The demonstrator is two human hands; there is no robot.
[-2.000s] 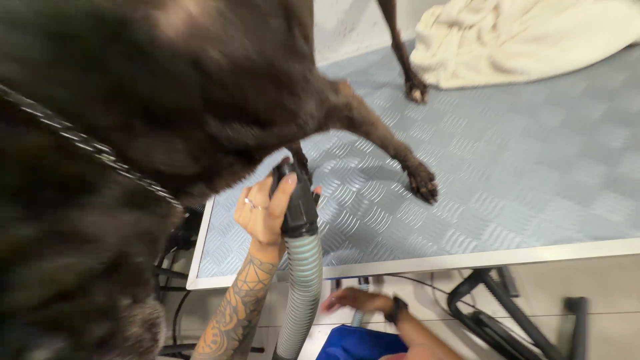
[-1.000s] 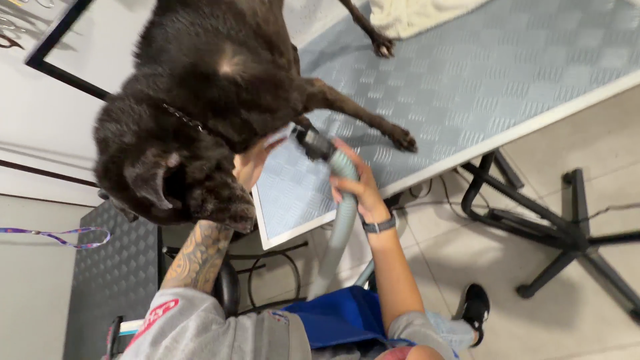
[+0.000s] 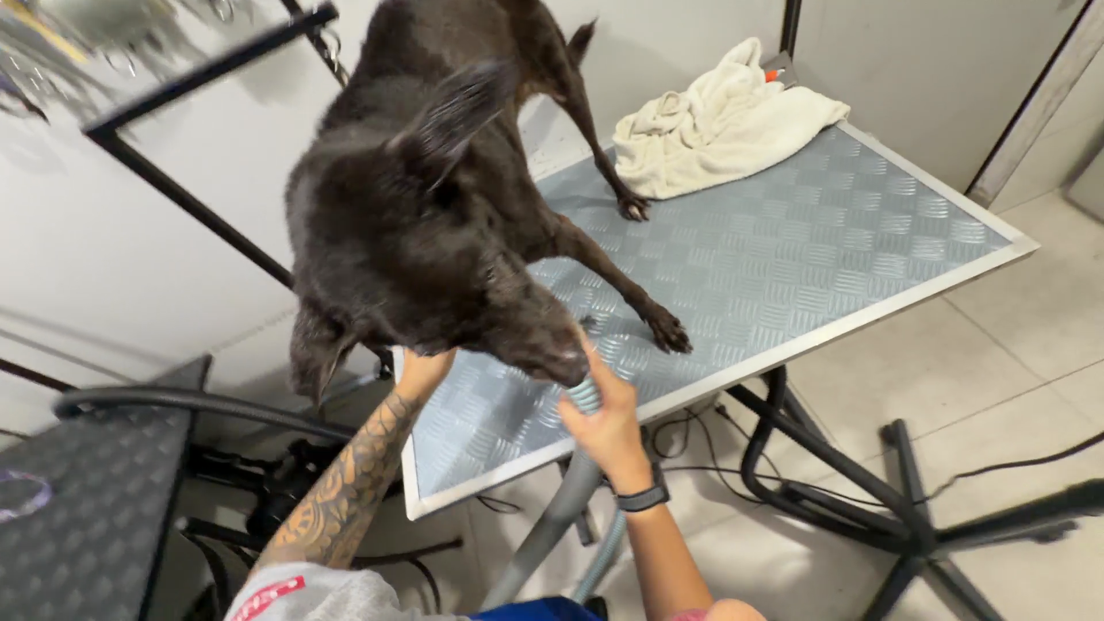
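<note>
A dark brown dog stands on the grooming table, its head turned down toward me. Its muzzle hides part of both hands. My left hand, at the end of the tattooed arm, reaches under the dog's head; its fingers are hidden, so its hold cannot be told. My right hand, with a dark wristband, is closed around the ribbed grey hose just below the dog's nose. The hose's front end is hidden behind the muzzle, and its lower part runs down between my arms.
The textured grey grooming table has a pale metal edge. A cream towel lies at its far side. Black grooming arm bars stand at left, near a dark textured surface. Black table legs and cables occupy the floor at right.
My left hand held the dryer hose's black end two seconds ago; my right hand now holds the hose. The dog's head has come up from its lower position over my left arm. The view has shifted.
</note>
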